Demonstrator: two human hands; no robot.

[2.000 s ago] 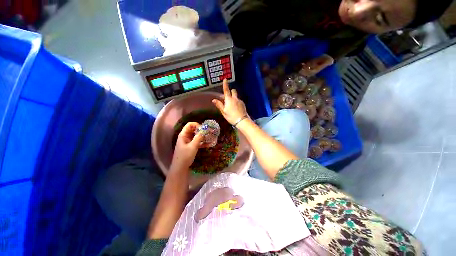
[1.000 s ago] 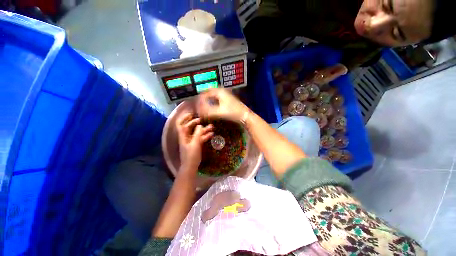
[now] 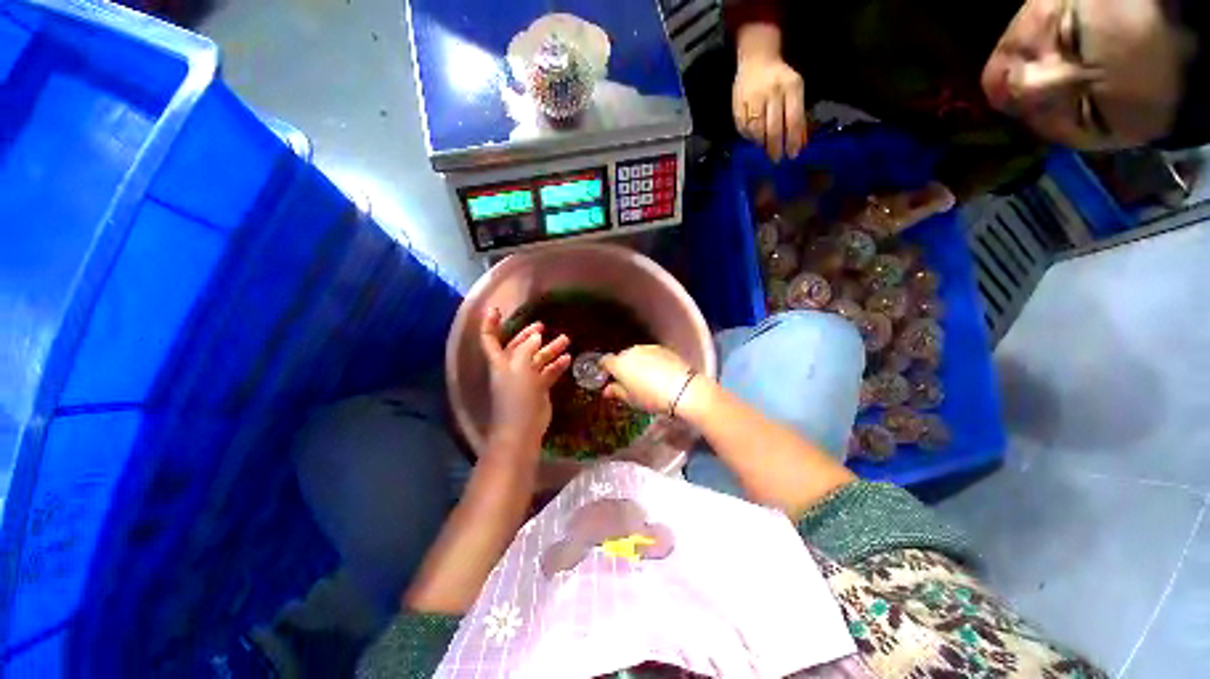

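Note:
A pink basin (image 3: 687,318) sits between the knees with dark multicoloured beads (image 3: 584,425) in it. A clear ball (image 3: 591,370) lies on the beads. My right hand (image 3: 648,381) reaches in from the right, its fingertips closed on the ball's right side. My left hand (image 3: 523,377) is over the basin's left part, fingers spread, with nothing in it. A bead ball (image 3: 560,82) stands on the blue platform of the digital scale (image 3: 458,142), behind the basin, with its green displays lit.
A blue crate (image 3: 985,398) of speckled balls (image 3: 876,332) stands at the right. Another person leans over it, one hand (image 3: 770,104) near its back left corner. Tall blue crates (image 3: 199,252) rise at the left. Floor grilles (image 3: 1015,265) lie beyond the ball crate.
A ball has appeared on the scale platform. My right hand has moved down to the ball in the basin. The other person's hand has come into view beside the scale.

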